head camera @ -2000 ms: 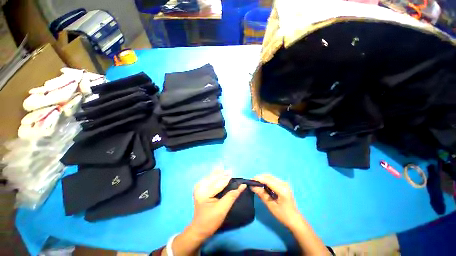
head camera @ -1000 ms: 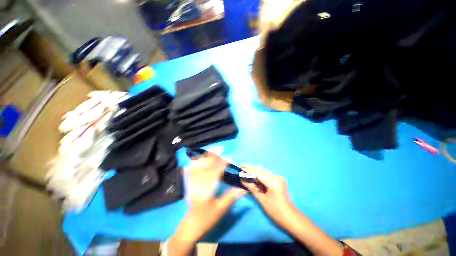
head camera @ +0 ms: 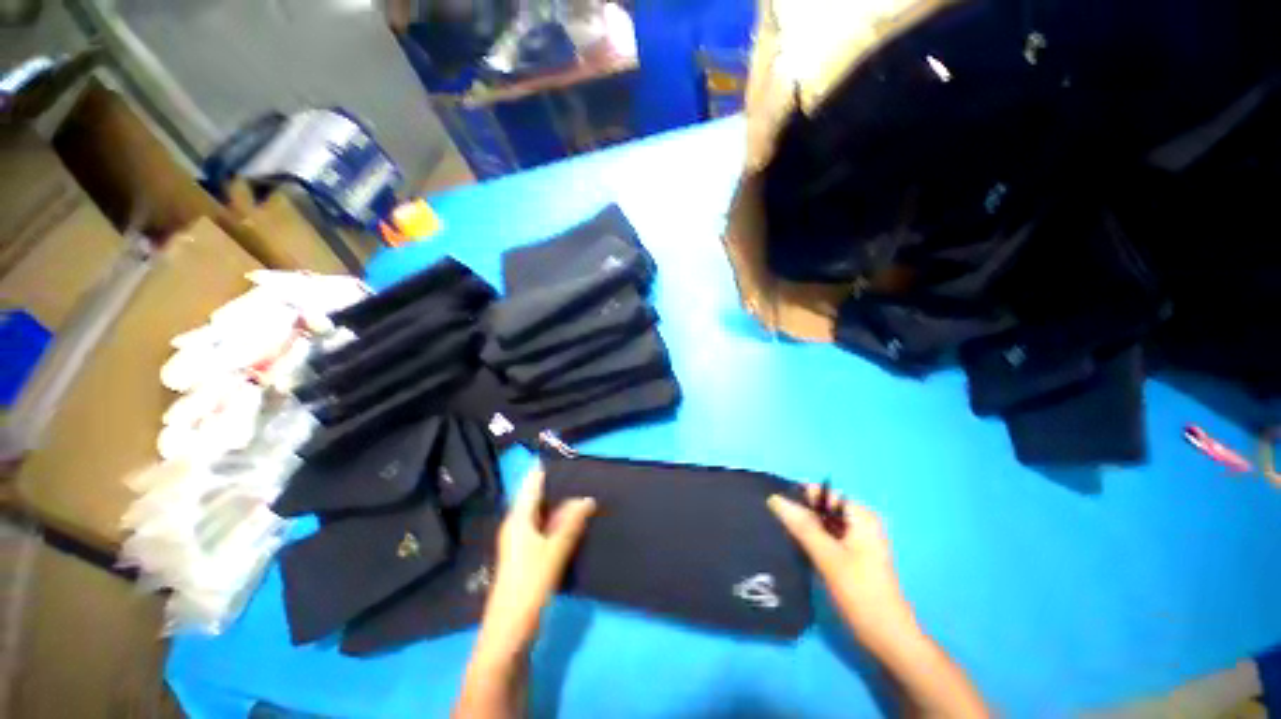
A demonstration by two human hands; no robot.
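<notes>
A black pouch (head camera: 674, 541) lies flat and spread out in front of me, with a small pale logo near its lower right corner. My left hand (head camera: 542, 541) grips its left end between thumb and fingers. My right hand (head camera: 839, 541) grips its upper right edge; a small dark thing with a reddish part, probably thread snips (head camera: 829, 511), shows at its fingers. Stacked black pouches (head camera: 583, 323) stand in layers just beyond my left hand. More pouches (head camera: 368, 562) lie in overlapping piles to the left.
A carton (head camera: 752, 267) on its side at the right spills a heap of black pouches (head camera: 1075, 407) onto the blue table (head camera: 899, 450). Clear plastic bags (head camera: 211, 520) and pale bundles (head camera: 232, 358) lie far left. A pink-red stick (head camera: 1215, 450) lies far right.
The pouch was folded or bunched between my hands and is now opened flat. My hands have moved apart to its two ends. The camera view has turned.
</notes>
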